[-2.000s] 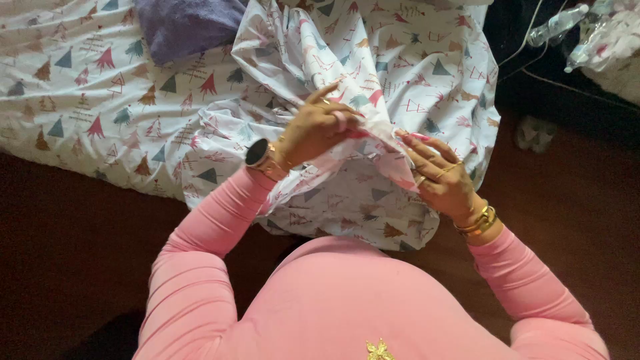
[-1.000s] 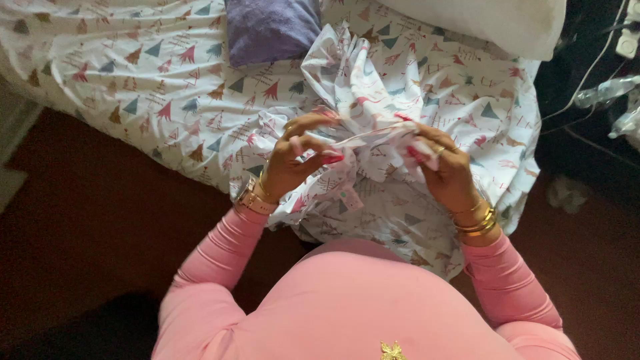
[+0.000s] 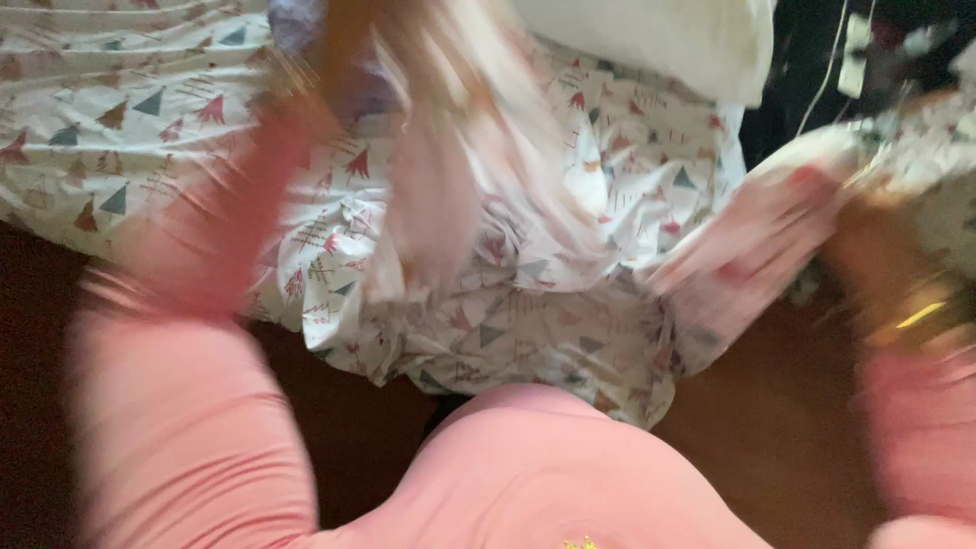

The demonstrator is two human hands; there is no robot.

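Note:
A white cloth printed with small trees [image 3: 526,252] hangs in folds, raised on both sides above a bed sheet with the same print [image 3: 145,114]. Toward the upper left, my left hand [image 3: 358,38] is strongly blurred, with part of the cloth streaming from it; its fingers cannot be made out. My right hand [image 3: 877,221] is out at the right, blurred too, shut on a stretched part of the cloth. Its wrist carries gold bangles.
A purple pillow [image 3: 293,23] lies at the top left, partly behind my left hand. A pale pillow or cushion [image 3: 663,38] is at the top. A white power strip [image 3: 855,57] and cable hang at the upper right. Dark floor [image 3: 762,427] shows below the bed.
My hands were close together on the bunched cloth; now they are far apart, the left one up and the right one out to the right, with the cloth spread between them.

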